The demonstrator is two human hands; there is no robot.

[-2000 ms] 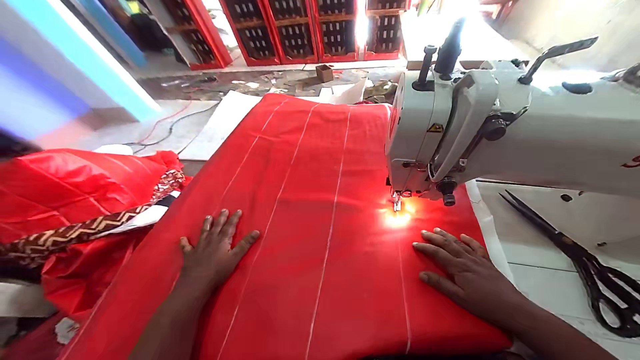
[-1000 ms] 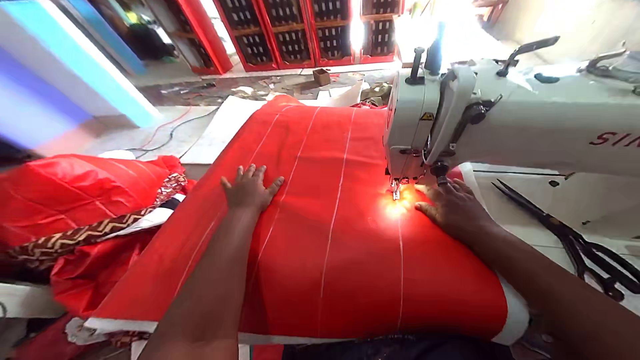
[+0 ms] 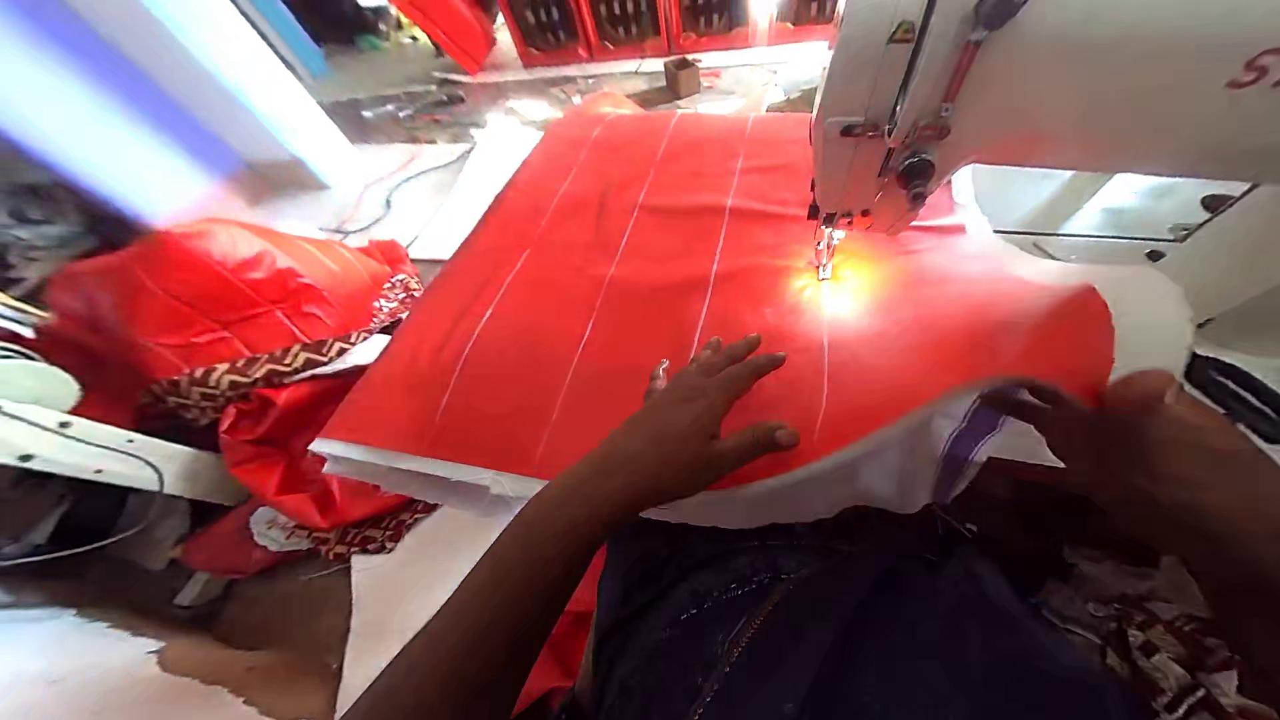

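Observation:
A red fabric panel with chalk-like lines [image 3: 640,300] lies over a white backing layer [image 3: 840,490] on the sewing table. My left hand [image 3: 710,410] rests on it with fingers spread, holding nothing. My right hand [image 3: 1110,430] grips the lifted near right edge of the panel, its fingers partly hidden below the fabric. The white sewing machine's head [image 3: 900,110] stands above the right part of the panel, and its presser foot [image 3: 825,255] is over the rightmost line, lit by a small lamp.
Black scissors [image 3: 1235,395] lie at the right, partly out of view. Bundled red material [image 3: 220,300] with a patterned strip [image 3: 270,375] is heaped at the left. A cable [image 3: 385,200] runs behind it. Red crates [image 3: 620,30] and a small box [image 3: 682,76] are farther back.
My right hand has moved from beside the presser foot to the panel's near right edge, which is now lifted and curved. My left hand is nearer the right-hand lines. The view has shifted closer.

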